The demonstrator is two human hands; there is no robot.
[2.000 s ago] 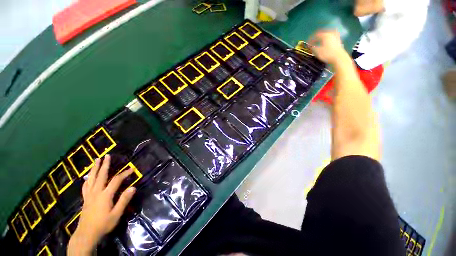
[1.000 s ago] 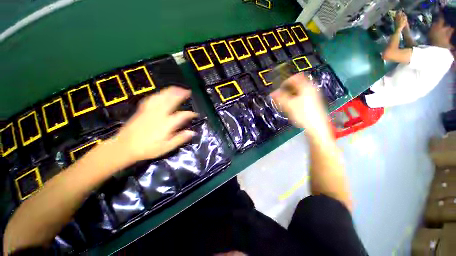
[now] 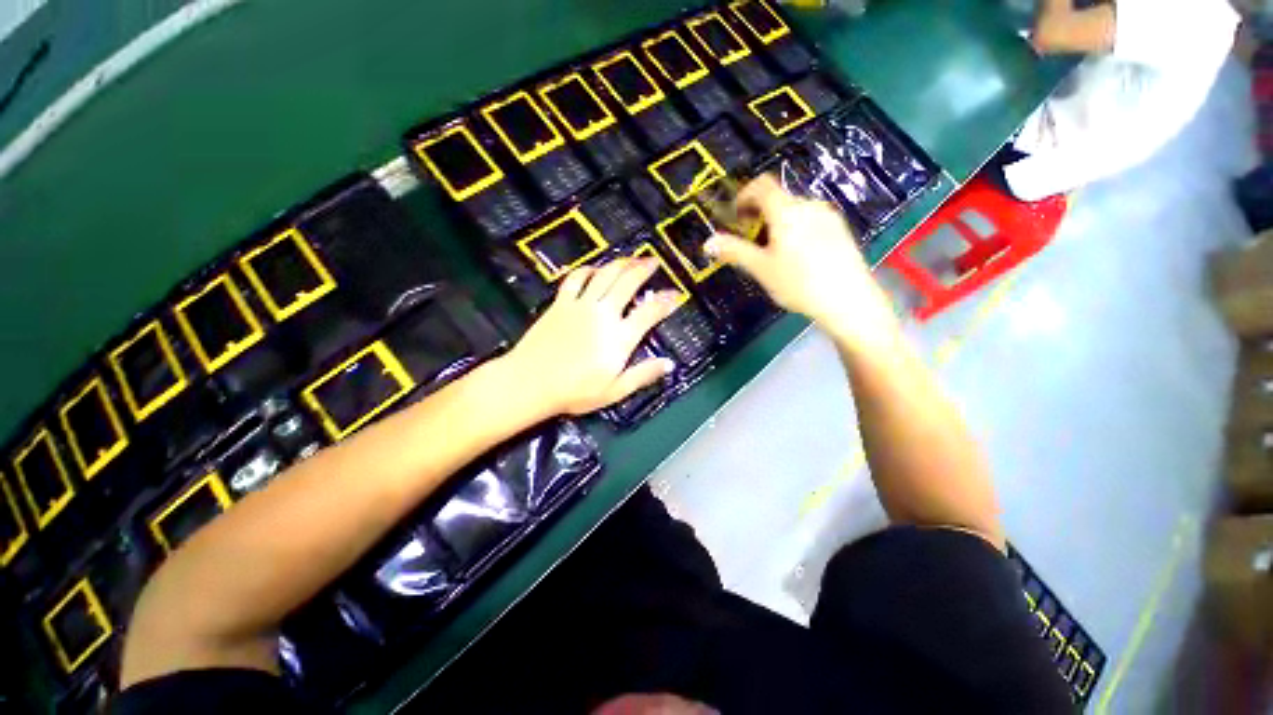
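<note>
A black glossy tray [image 3: 566,182] on the right holds yellow frames in its upper and middle rows. Its front row has a frame [image 3: 691,240] between my hands and another partly under my left fingers. My left hand [image 3: 593,335] lies over that row, fingers apart, fingertips on the partly hidden frame. My right hand [image 3: 810,259] is just above the tray, fingers closed around a blurred small bunch of frames [image 3: 736,210]; their number cannot be told. A second black tray [image 3: 405,266] lies to the left, partly under my left forearm, with yellow frames in upper and middle rows.
The green bench [image 3: 279,105] has a pale rail [image 3: 119,84] at upper left. A red plastic stool [image 3: 977,245] stands beyond the bench's front edge. A person in a white top [image 3: 1131,105] is at upper right. A filled tray [image 3: 1057,629] is low at right, near brown cartons [image 3: 1242,447].
My left hand has moved from the left tray onto the right tray's front row. Yellow frames now show in that row. My right hand stays over the right tray. The view has shifted.
</note>
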